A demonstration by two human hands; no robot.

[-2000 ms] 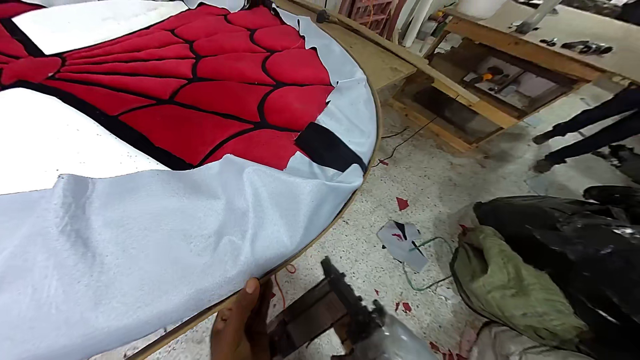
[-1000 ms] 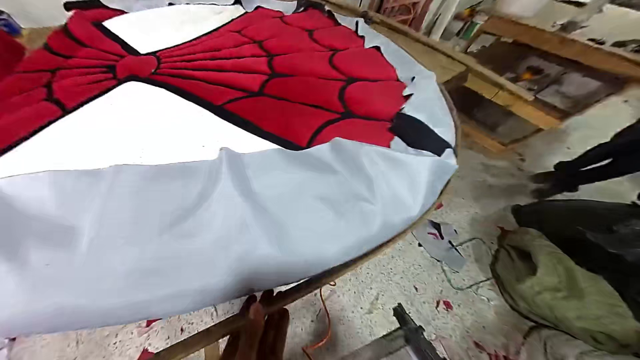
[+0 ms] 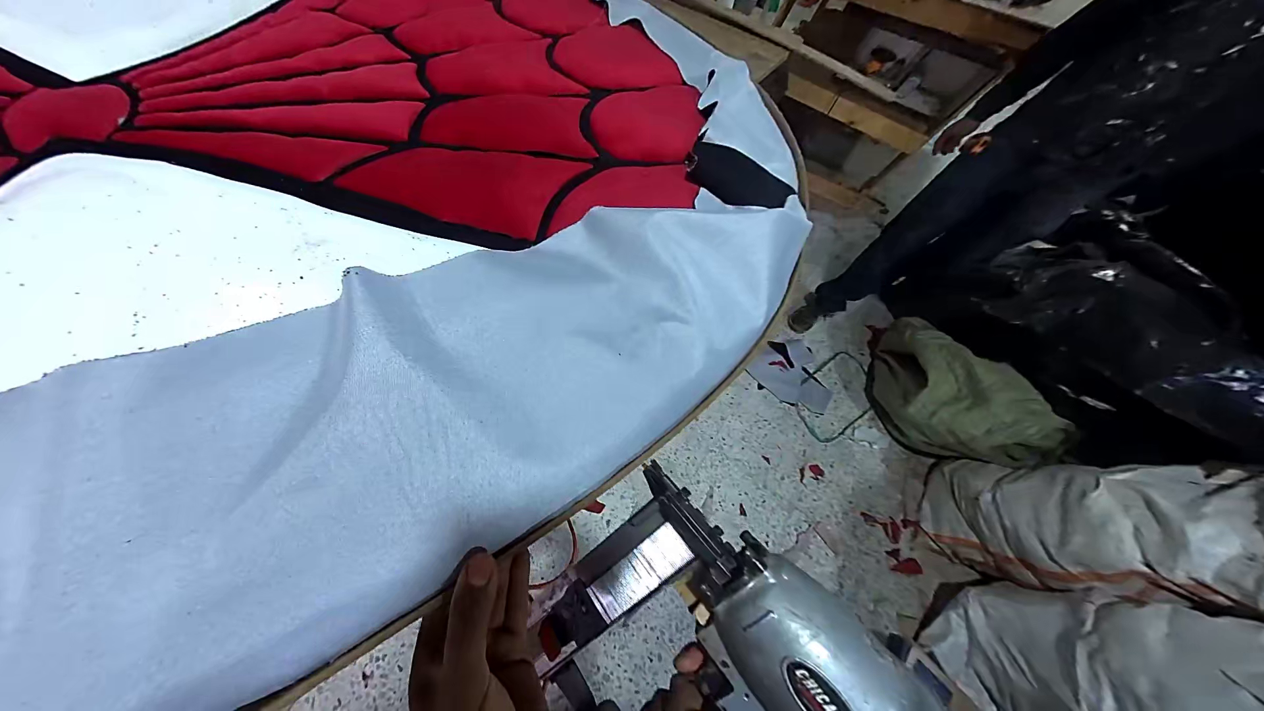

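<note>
My left hand (image 3: 479, 632) is at the wooden rim (image 3: 583, 502) of a large rounded panel, its thumb on the pale grey-white cloth (image 3: 474, 395) and its other fingers below the edge. My right hand (image 3: 681, 679) grips a silver pneumatic stapler (image 3: 800, 632), largely hidden behind the tool's body. A strip of staples (image 3: 642, 570) shows in its magazine, and its nose points at the rim without touching it. The cloth lies folded inward over the panel's white face. Beyond it are red padded fabric sections (image 3: 484, 188) with black outlines, and a black strip (image 3: 741, 178) near the far edge.
A wooden workbench (image 3: 879, 118) stands at the back. A person in dark trousers (image 3: 899, 237) stands at the right, near black plastic bags (image 3: 1116, 316). A green sack (image 3: 958, 395) and grey wrapped bundles (image 3: 1106, 523) lie on the right. Red fabric scraps (image 3: 904, 566) and a thin green cord are on the floor.
The stapler has come up further into view beside the rim, where only its front end showed a second ago. The other person has come nearer on the right.
</note>
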